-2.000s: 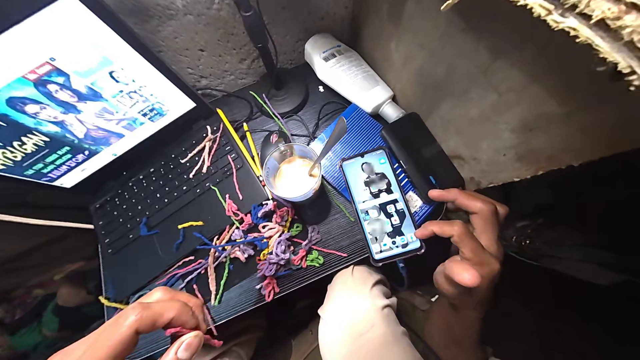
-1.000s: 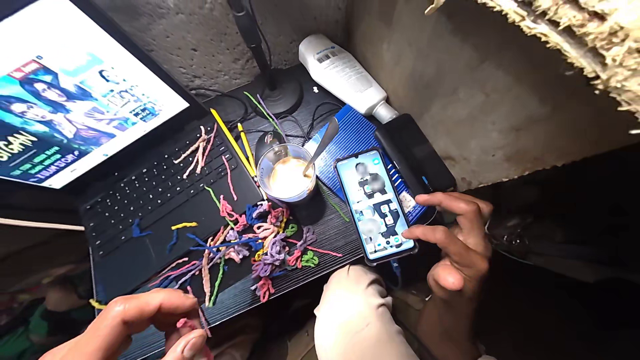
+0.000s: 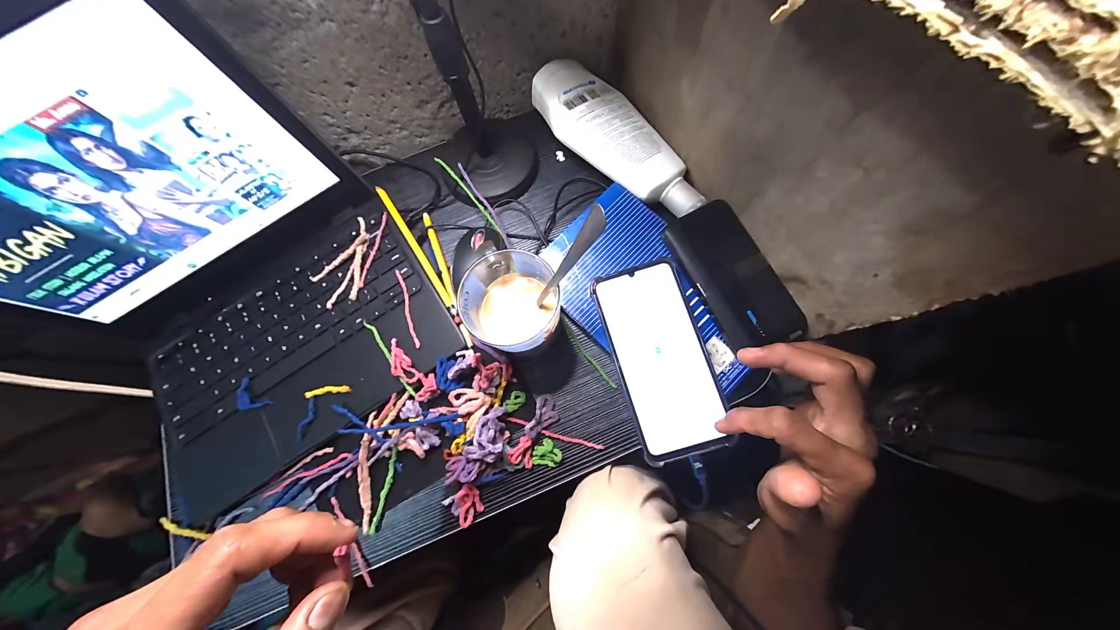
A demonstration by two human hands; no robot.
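Observation:
My left hand is at the lower left, its thumb and fingers closed around a short pink yarn piece. My right hand is beside a smartphone, one fingertip at the screen's lower right corner and the other fingers spread, holding nothing. The phone lies partly on a blue box, with a mostly white screen and a cable at its lower end. Knotted yarn pieces in many colours are heaped between the hands, on the table edge and laptop. Loose strands lie on the laptop keyboard.
A plastic cup of milky drink with a spoon stands behind the yarn, near a mouse and yellow pencils. A white bottle, a black power bank and a lamp base are farther back. My knee is in front.
The phone's screen has gone from showing pictures to nearly all white with a small green mark. My right hand stays at the phone, and my left hand keeps the pink yarn.

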